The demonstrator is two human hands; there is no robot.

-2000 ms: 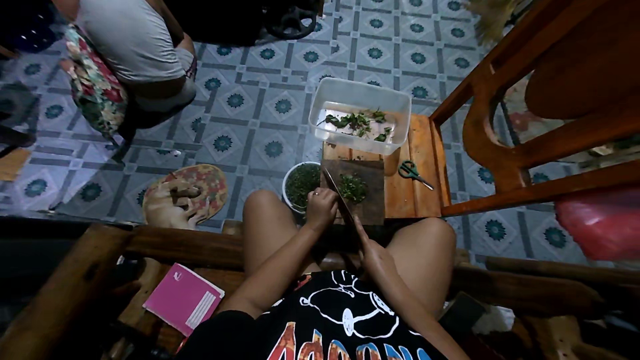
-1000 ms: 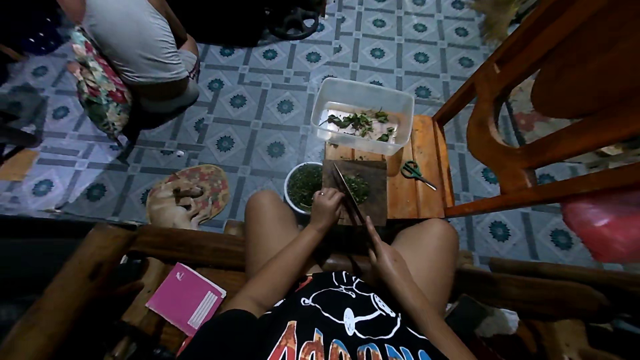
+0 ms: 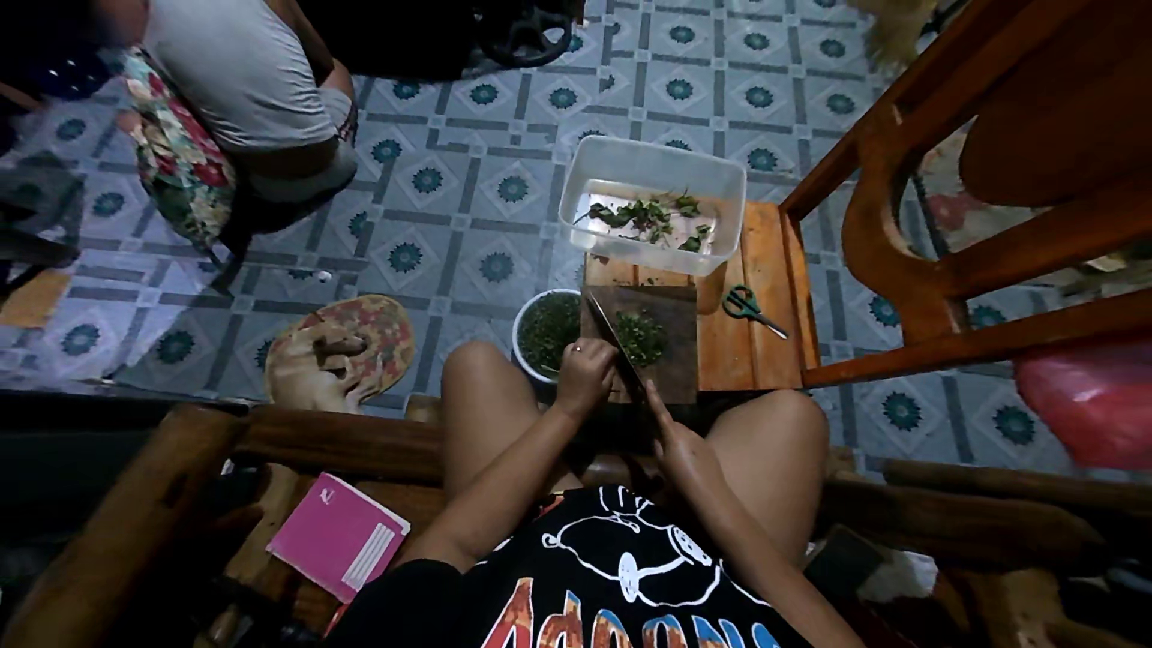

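Observation:
My right hand (image 3: pixel 679 445) grips the handle of a long knife (image 3: pixel 615 337), its blade slanting up and left over a dark chopping board (image 3: pixel 682 360). Curled fingers of my left hand (image 3: pixel 587 371) rest close against the blade's left side; whether they pinch anything is hidden. Chopped green leaves (image 3: pixel 641 337) lie on the board, right of the blade. A white bowl (image 3: pixel 517 335) filled with finely cut greens stands left of the board. Beyond it, a clear plastic container (image 3: pixel 731 211) holds leafy sprigs (image 3: pixel 652 216).
Green-handled scissors (image 3: pixel 747 309) lie on the wooden chair seat (image 3: pixel 765 355). The chair's back (image 3: pixel 877 216) rises at right. A dog (image 3: pixel 310 369) lies on a round mat at left. A seated person (image 3: pixel 243 81) is at upper left. A pink notebook (image 3: pixel 337 535) lies beside me.
The knife blade has shifted a little against the board, and both hands remain near it. The container, bowl and scissors stay where they were.

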